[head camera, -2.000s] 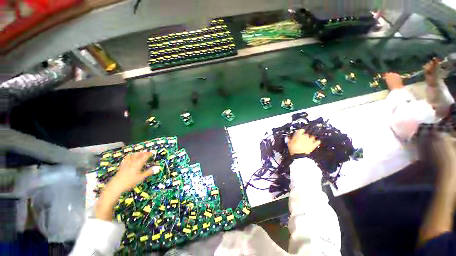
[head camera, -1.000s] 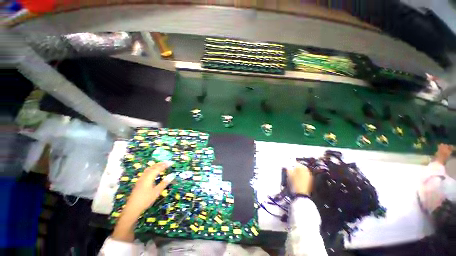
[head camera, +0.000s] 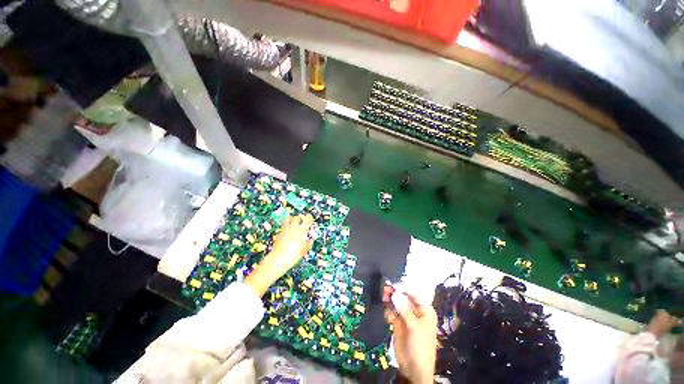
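Green circuit boards with yellow blocks lie in a loose pile (head camera: 300, 319) in front of me. My left hand (head camera: 283, 251) is over the pile's upper part, fingertips drawn together at the boards; whether they grip one is unclear. My right hand (head camera: 414, 330) is raised at the dark mat (head camera: 371, 244), right of the pile, thumb and finger pinched on a small black lead (head camera: 376, 288), blurred against the mat. A tangled heap of black leads (head camera: 499, 334) lies on a white sheet (head camera: 431, 262) to its right.
Beyond the piles runs the green belt (head camera: 465, 206), with spaced boards and black leads on it. Rows of boards (head camera: 420, 116) and green-yellow wires (head camera: 529, 156) lie on the far shelf, a red bin (head camera: 420, 16) above. A plastic bag (head camera: 154, 199) is left. Another person's hand (head camera: 661, 322) is right.
The view has turned and tilted. My right hand has left the black heap and moved left to the mat. My left hand's fingers have drawn together over the boards.
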